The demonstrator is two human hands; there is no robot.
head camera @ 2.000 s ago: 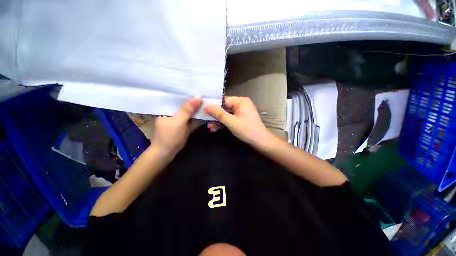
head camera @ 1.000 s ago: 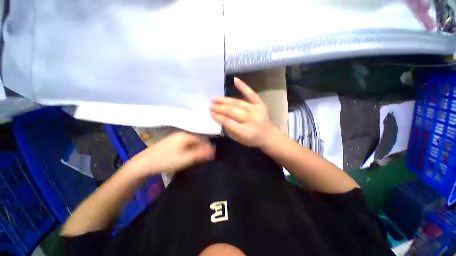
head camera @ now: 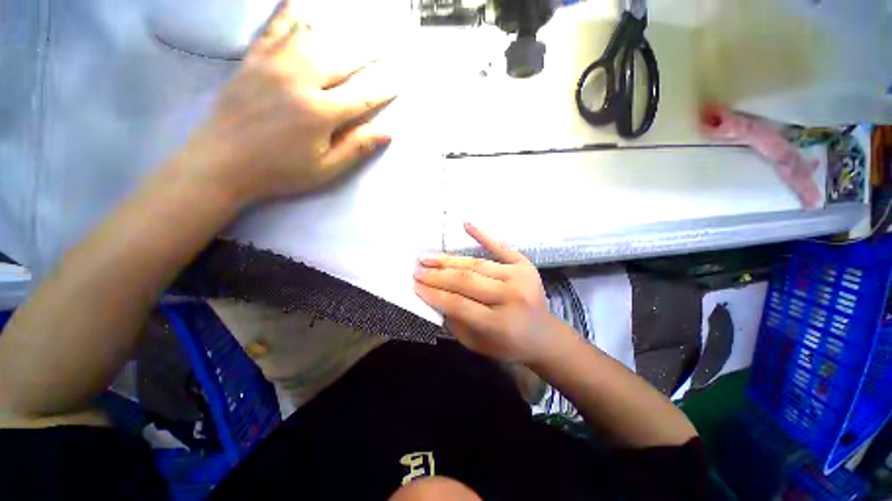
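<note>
A large pale garment panel [head camera: 108,108] lies on the left part of the machine table and hangs over its front edge. Its lower edge is folded so that a dark, flecked side [head camera: 313,298] shows below the pale side. My left hand [head camera: 293,113] lies flat on the panel with fingers spread, near the top middle. My right hand [head camera: 489,298] rests at the panel's lower right corner, fingers extended on the pale side; whether it pinches the cloth is hidden. The dark presser foot area [head camera: 525,54] is at the top, in bright glare.
Black-handled scissors [head camera: 619,83] lie right of the needle area. A pink cloth strip [head camera: 768,147] lies farther right, beside a tray of small parts [head camera: 845,174]. Blue crates [head camera: 817,342] stand below on both sides. White and dark cut pieces [head camera: 675,328] lie below the table.
The view now shows more of the tabletop. My left hand has moved from the lower edge up onto the panel. The dark side now shows along the lower edge. My right hand stays near the corner.
</note>
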